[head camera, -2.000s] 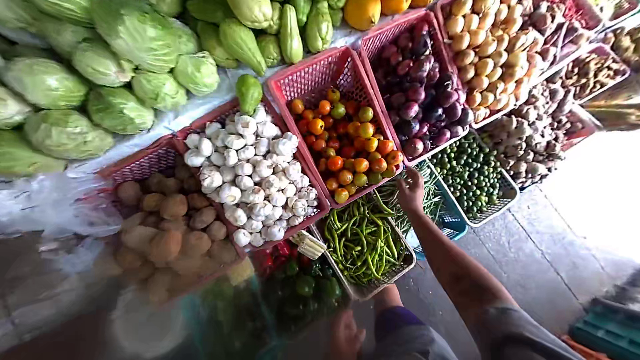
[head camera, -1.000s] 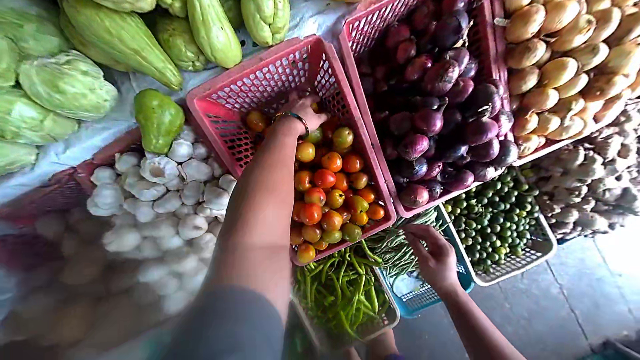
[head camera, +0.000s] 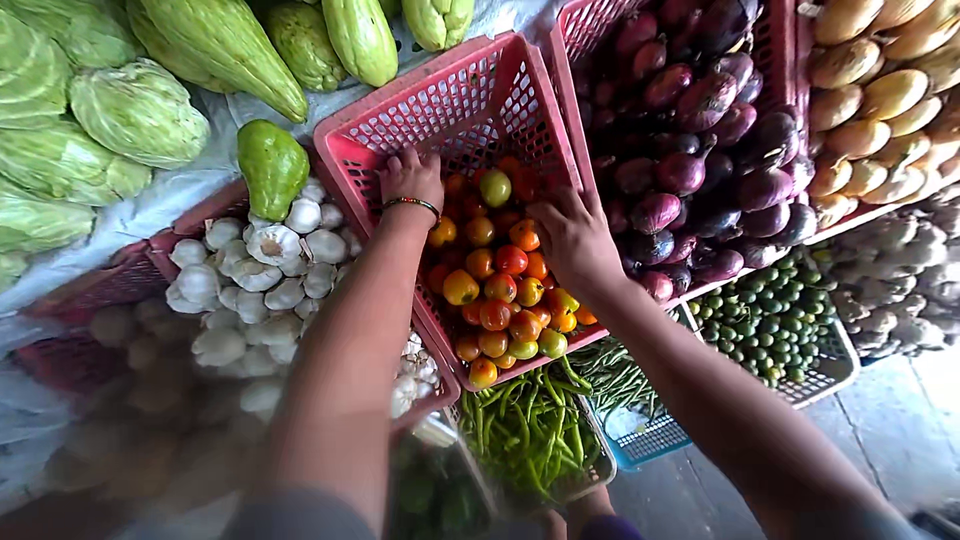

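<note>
A pink perforated plastic basket (head camera: 450,82) holds red, orange and green tomatoes (head camera: 511,259), heaped toward its near end. My left hand (head camera: 412,182), with a beaded bracelet on the wrist, reaches in at the basket's left side; its fingers point down beside the tomatoes, and their tips are partly hidden. At the right side of the same basket, my right hand (head camera: 574,236) lies over the edge of the heap with bent fingers touching tomatoes. Whether either hand grips a tomato cannot be told.
Red onions (head camera: 682,172) fill a crate on the right, beside yellow onions (head camera: 896,94). Garlic bulbs (head camera: 274,247) and a green chayote (head camera: 272,169) are at left, below cabbages (head camera: 139,112). Green chili peppers (head camera: 525,431), long beans (head camera: 615,371) and small green citrus fruits (head camera: 772,319) sit nearer.
My right hand has moved from above the long beans into the tomato basket. My left hand has shifted toward the basket's left wall.
</note>
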